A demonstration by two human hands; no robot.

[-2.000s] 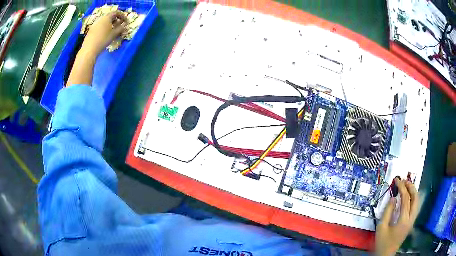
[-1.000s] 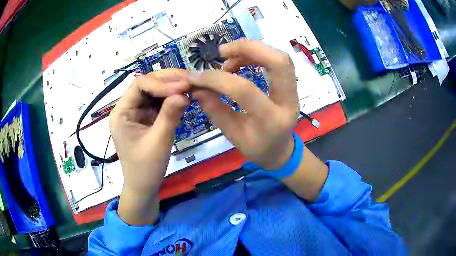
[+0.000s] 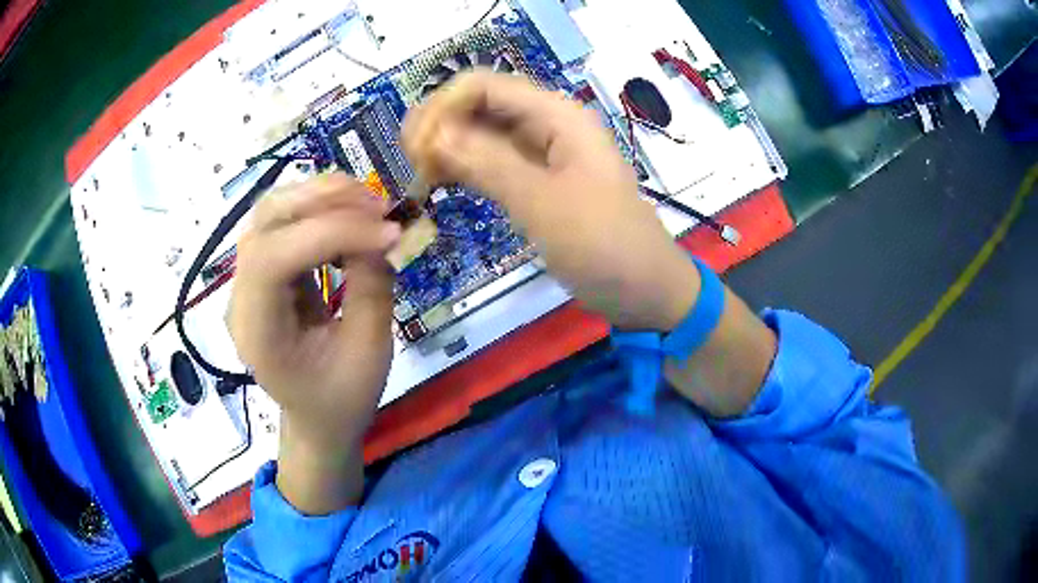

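My left hand [image 3: 319, 285] is over the left part of the blue mainboard, thumb and fingertips closed on a small pale yellowish piece [image 3: 413, 245], blurred. My right hand [image 3: 535, 171], with a blue wrist band, is above the board beside it, fingers curled and blurred; whether it holds something I cannot tell. The mainboard [image 3: 478, 233] lies on the white back panel [image 3: 137, 251]. The fan [image 3: 461, 71] is partly hidden behind my right hand. The memory slots [image 3: 370, 142] show between my hands.
Red cradle edging [image 3: 489, 382] runs along the panel's near side. A black cable loop [image 3: 199, 273] lies on the left of the panel. A black lead with a white plug [image 3: 726, 232] sticks out at right. Blue bins stand at far left [image 3: 68, 421] and upper right [image 3: 814, 68].
Since one second ago my hands have moved apart and a pale piece now shows at my left fingertips. Earlier, my left hand was in the blue bin and my right at the board's right side.
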